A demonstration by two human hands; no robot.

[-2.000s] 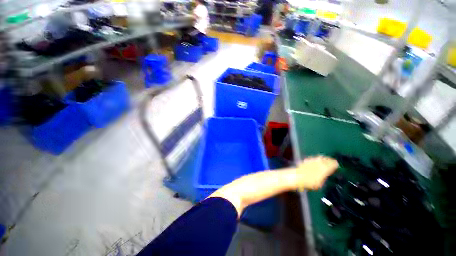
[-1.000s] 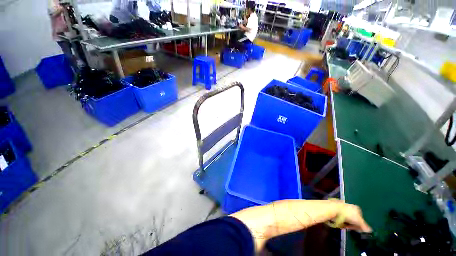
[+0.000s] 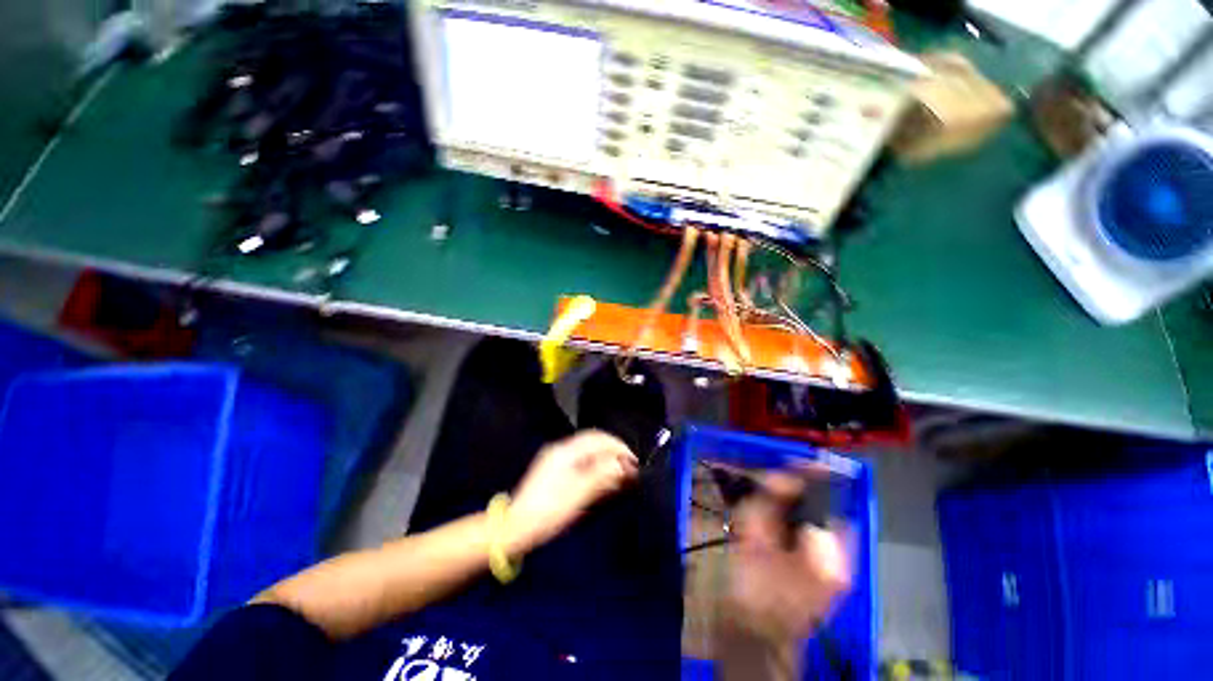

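My left hand (image 3: 575, 482), with a yellow band at the wrist, is over my lap, its fingers curled. A small shiny end shows beside it, but I cannot tell if the hand holds it. My right hand (image 3: 785, 565) is blurred over the blue bin (image 3: 870, 572), with a black cable piece (image 3: 804, 503) between its fingers. The cream tester (image 3: 725, 113) stands on the bench. Orange and other thin leads (image 3: 722, 286) hang from its front over the orange strip (image 3: 665, 333). A yellow lump (image 3: 561, 333) is at the strip's left end.
A tangled black cable pile (image 3: 313, 113) lies left of the tester on the green bench (image 3: 951, 326). A white-and-blue fan (image 3: 1131, 213) stands at right. A large blue tote (image 3: 113, 486) is at lower left, and more blue totes (image 3: 1078, 572) are at lower right.
The view has swung from the aisle and trolley to the tester. My left hand has moved from beside the cable pile to over my lap. My right hand has come into view.
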